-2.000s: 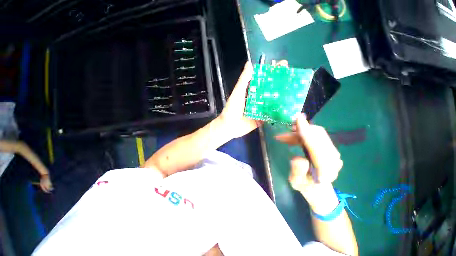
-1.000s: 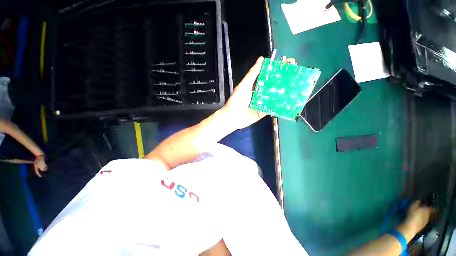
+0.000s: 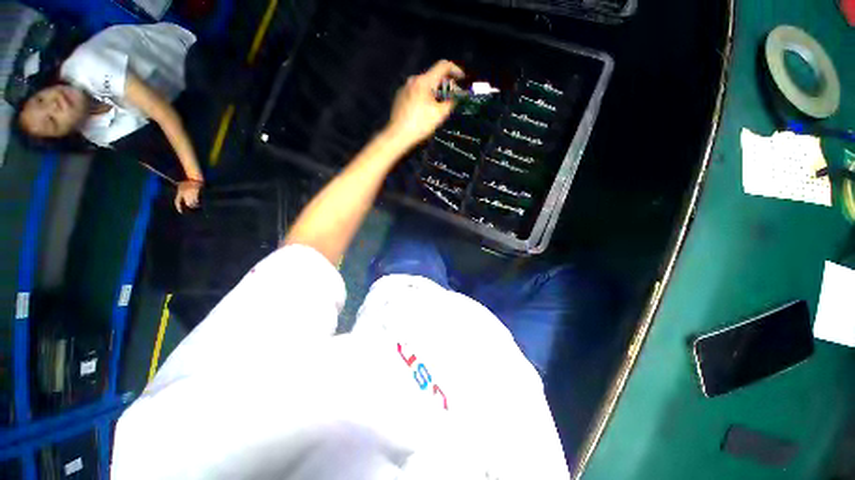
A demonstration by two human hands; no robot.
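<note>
My left hand (image 3: 424,105) is over the slotted black tray (image 3: 574,159). Its fingers are closed on a circuit board (image 3: 472,92), seen nearly edge-on with a bright connector and a little green showing. The board is at a slot in the tray; how deep it sits cannot be told. Rows of boards (image 3: 509,156) stand in the slots beside it, showing as thin pale edges. My right hand is out of the picture.
The green mat (image 3: 656,412) on the right holds a smartphone (image 3: 755,349), a dark flat strip (image 3: 759,444), paper sheets (image 3: 786,167) and a tape roll (image 3: 802,71). Another person (image 3: 127,89) is at upper left, beside blue racks (image 3: 117,300).
My left hand has moved the board from over the mat's edge to the tray. My right hand has left the picture. The view has swung left, showing the other person and racks more fully.
</note>
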